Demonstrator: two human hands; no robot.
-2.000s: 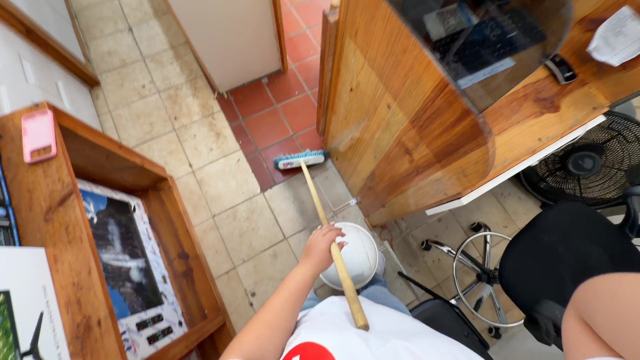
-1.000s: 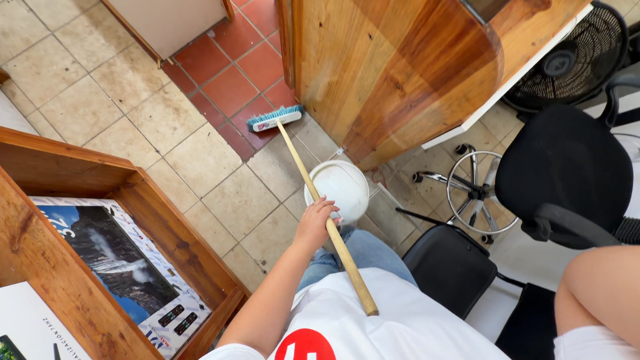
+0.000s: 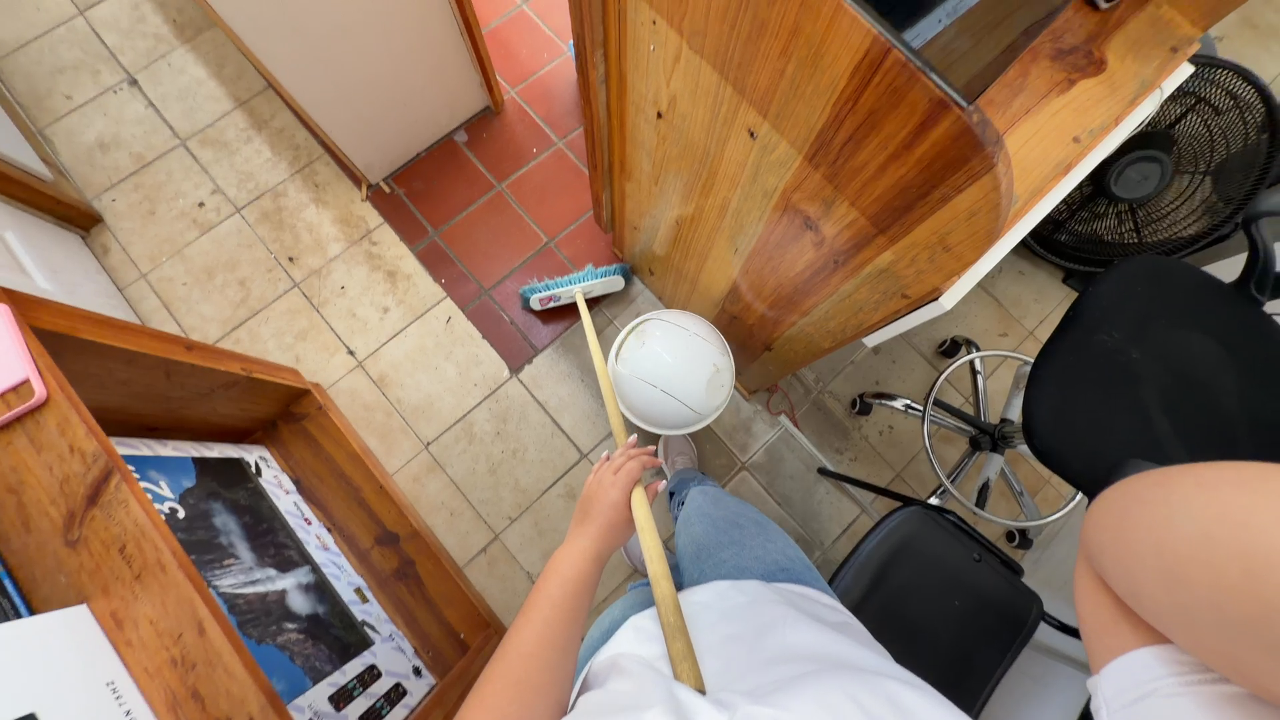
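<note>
My left hand (image 3: pixel 612 492) is closed around the wooden handle of a push broom (image 3: pixel 662 575), whose top end lies against my white shirt. The broom's white head with blue bristles (image 3: pixel 577 288) rests on the floor at the edge of the red tiles, beside the wooden counter's corner. Just right of the handle stands a round white bucket (image 3: pixel 672 372), with thin dark lines across its top, in front of my shoe. My right arm is bent at the right edge of the view; its hand is out of sight.
A wooden counter (image 3: pixel 720 180) rises ahead on the right. Beyond it are a black fan (image 3: pixel 1140 175), a wheeled stool base (image 3: pixel 985 435) and black chairs (image 3: pixel 935 600). At left, a wooden shelf unit (image 3: pixel 110 520) holds a boxed television (image 3: pixel 270 570). A pale panel (image 3: pixel 350 80) stands ahead.
Between two seconds ago and now, the view has shifted. My left hand stays on the broom handle, and the broom head remains near the counter's corner.
</note>
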